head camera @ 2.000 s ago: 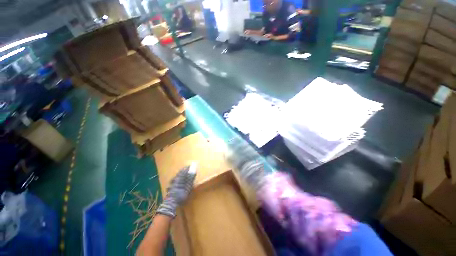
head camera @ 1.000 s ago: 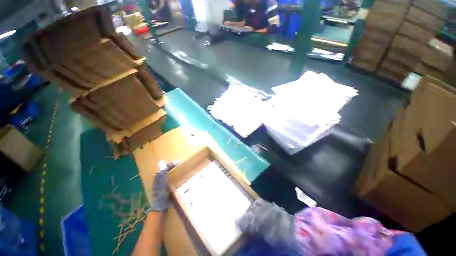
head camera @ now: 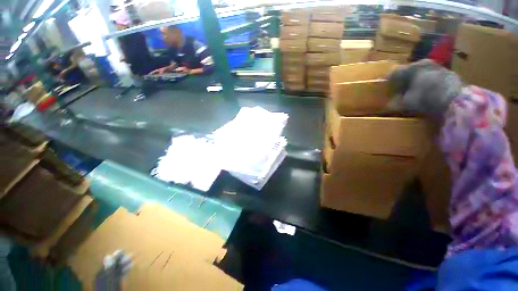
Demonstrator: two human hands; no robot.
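A flat tan box blank (head camera: 164,244) lies at the lower left, with thin scraps on it. My left hand (head camera: 113,270), in a grey glove with pale fingertips, is at the blank's left part, blurred and cut by the bottom edge; its grip cannot be told. My right hand (head camera: 426,88), in a grey glove, holds the right end of an open folded box (head camera: 360,96) on top of the stacked boxes (head camera: 369,176) at the right. Its fingertips are blurred, and the inside of the box is mostly hidden.
White printed sheets (head camera: 255,142) and jumbled small white items (head camera: 190,162) lie in the middle. Bundled blanks (head camera: 34,193) stand at the left. A green mat edge (head camera: 136,185) runs beside the dark conveyor (head camera: 130,113). A person (head camera: 182,54) sits beyond it. Cartons (head camera: 309,48) are stacked behind.
The view has turned right. My right hand has moved from the box with the white sheet in front of me to the stack at the right. The blank in front now has no box on it.
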